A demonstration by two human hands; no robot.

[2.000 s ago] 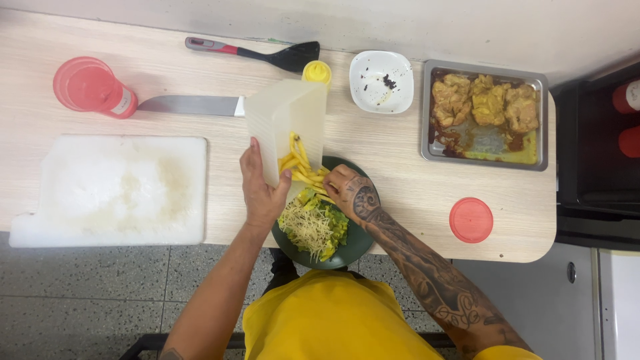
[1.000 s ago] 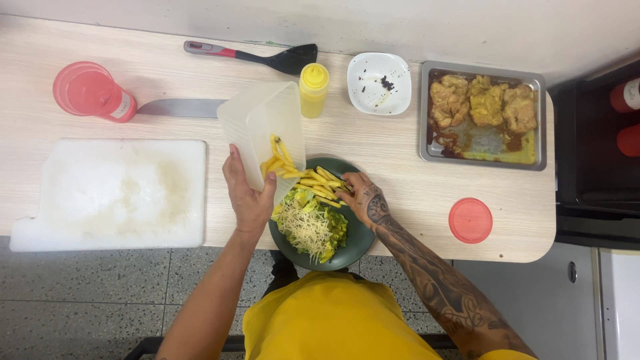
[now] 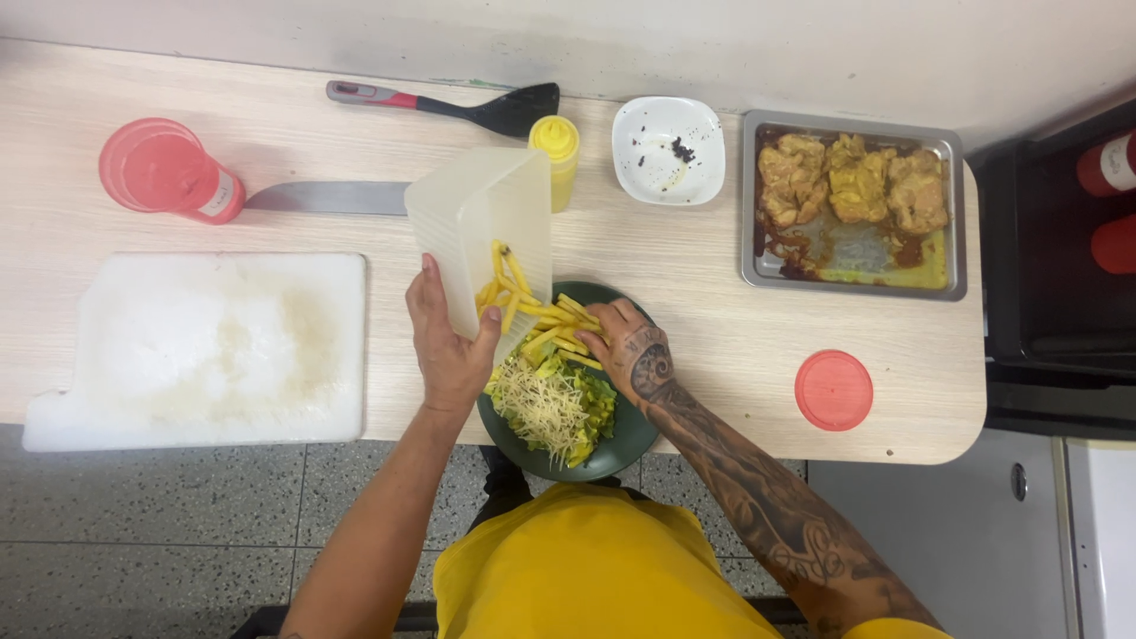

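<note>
My left hand (image 3: 451, 342) grips a translucent plastic container (image 3: 444, 209), tilted over a dark green plate (image 3: 632, 437). French fries (image 3: 508, 280) lie inside it and spill from its lower end onto the plate. At the plate's upper right, my right hand (image 3: 627, 344) has its fingertips on the fries (image 3: 568, 335); whether it pinches any is hard to tell. Below the fries, chopped lettuce (image 3: 601, 406) is topped with pale shredded strands (image 3: 539, 395), probably cheese. The plate reaches past the table's front edge.
Around the plate are a white cutting board (image 3: 213, 346), red cup (image 3: 169, 169), knife blade (image 3: 337, 197), black spatula (image 3: 515, 109), yellow squeeze bottle (image 3: 563, 169), white bowl (image 3: 652, 182), metal tray (image 3: 963, 204) of cooked meat pieces (image 3: 859, 177) and red lid (image 3: 834, 390).
The container first moved left, uncovering more of the squeeze bottle, and has since shifted slightly back. More fries lie on the plate than two seconds ago. My right hand stays beside them.
</note>
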